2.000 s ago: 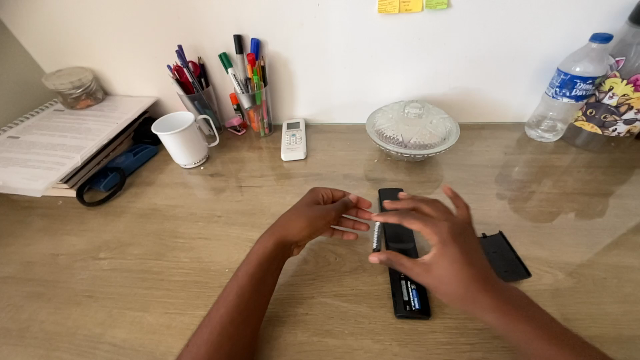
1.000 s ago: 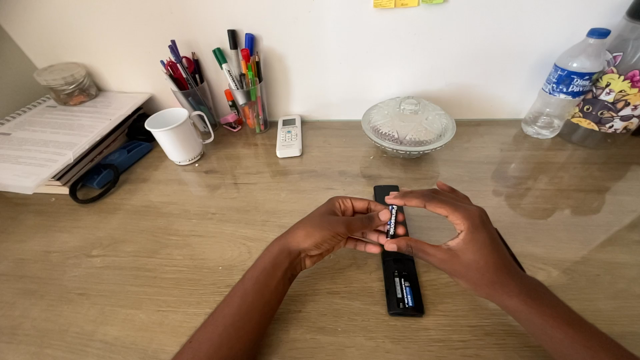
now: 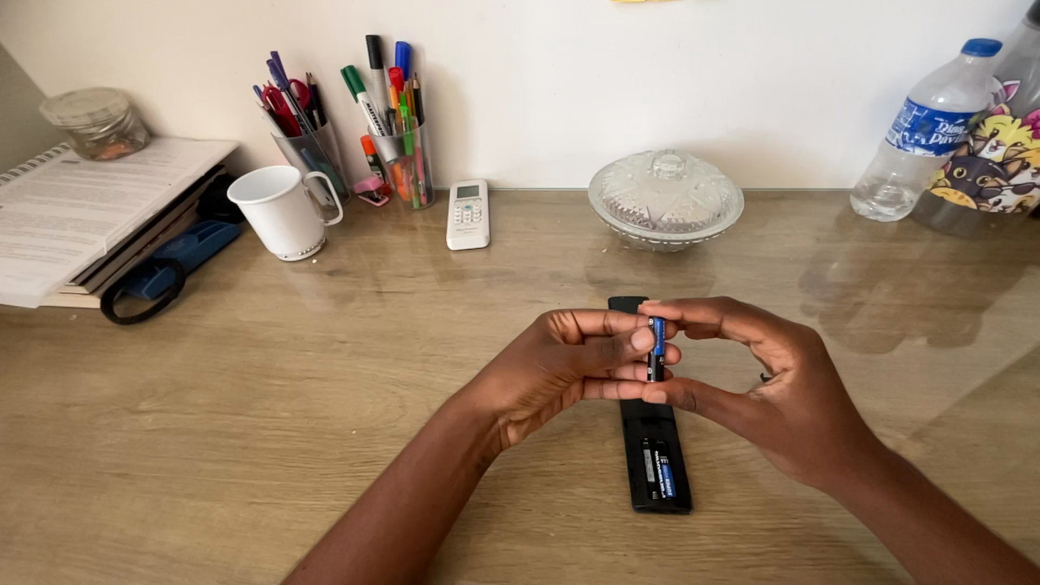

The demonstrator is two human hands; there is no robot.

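Note:
A small blue and black cylindrical battery [image 3: 656, 349] is held upright between both hands. My left hand [image 3: 589, 353] pinches it from the left, its thumb across the front and fingers behind. My right hand [image 3: 756, 382] grips it by the ends, with fingers at the top and the thumb at the bottom. Below and behind the hands, a black remote control [image 3: 647, 431] lies back up on the wooden desk, its battery compartment uncovered. A battery [image 3: 664, 474] shows in that compartment. The hands hide the remote's middle part, and the right hand hides most of what lies behind it.
Along the wall stand a white mug [image 3: 280, 215], pen holders [image 3: 410, 166], a white remote [image 3: 468, 215], a lidded glass bowl [image 3: 666, 199] and a plastic bottle [image 3: 906, 162]. At left, papers [image 3: 97, 195] bear a jar [image 3: 97, 126], beside a blue object with a black loop [image 3: 146, 296].
My left hand has closed its thumb onto the battery, which has been turned so that its blue side shows. The black cover seen at right two seconds ago is now hidden behind my right hand.

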